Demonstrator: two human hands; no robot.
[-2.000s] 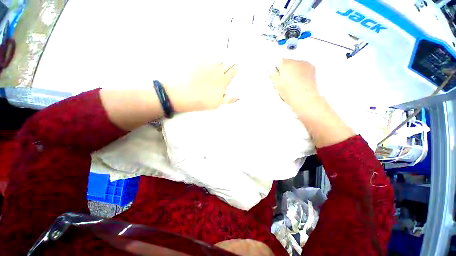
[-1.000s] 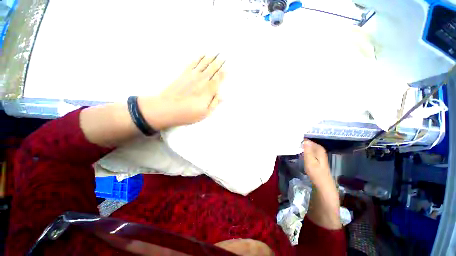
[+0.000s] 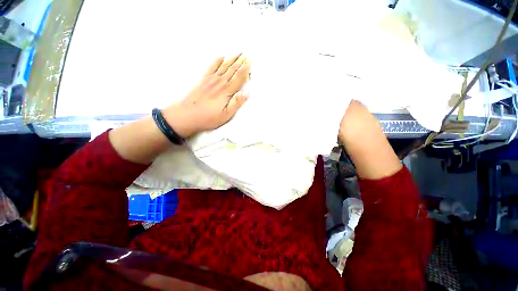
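Observation:
White cloth (image 3: 295,136), largely overexposed, lies over the machine table and hangs over its front edge towards the lap. My left hand (image 3: 218,94) lies flat on the cloth, palm down, fingers stretched towards the machine, a dark band on the wrist. My right hand (image 3: 355,116) is at the cloth near the front edge. Its fingers are lost in the overexposed cloth or under it, so its grip cannot be told. Small metal parts of the sewing machine (image 3: 281,4) show at the top edge.
A ruled strip (image 3: 397,125) runs along the front table edge. Cords (image 3: 463,139) hang at the right edge. Below are a blue crate (image 3: 153,206) at left and a bag with pale strips (image 3: 343,238) at right. Brown tape (image 3: 51,68) covers the table's left side.
The view has shifted, and the machine head has mostly left the top. My right hand went down below the table edge, then came back up to the cloth. My left hand stays on the cloth.

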